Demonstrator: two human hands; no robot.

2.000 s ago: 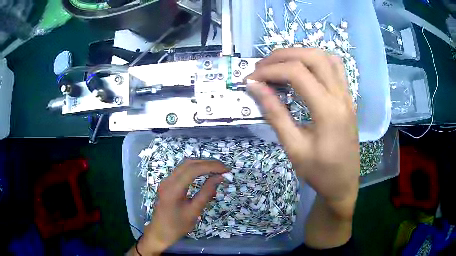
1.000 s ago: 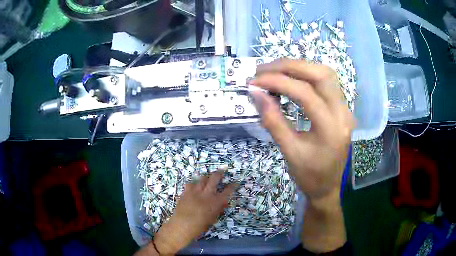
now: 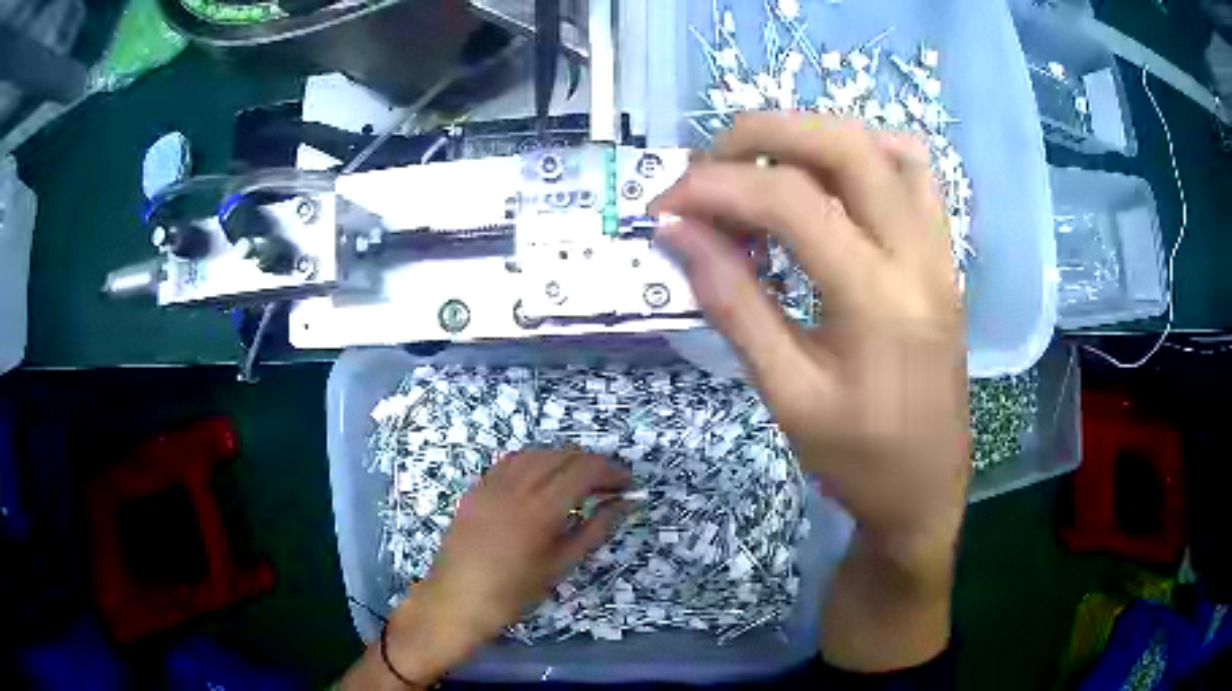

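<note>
My right hand pinches a small white-headed part between thumb and index finger at the right end of the metal press fixture, beside the green spot. The part's legs point left into the nest. My left hand is over the lower tub, full of white-headed parts with thin metal legs. A white-headed part shows at its thumb and index fingertips, and thin legs show inside the fingers.
The upper tub with similar parts is right of the fixture, partly behind my right hand. A dark bowl feeder is at the top left. Small clear boxes and a small-parts bin are at the right. Red frames are below the bench.
My left hand, low among the parts with fingers spread a second ago, is now closed around a part. My right hand has shifted slightly up and left, still at the nest.
</note>
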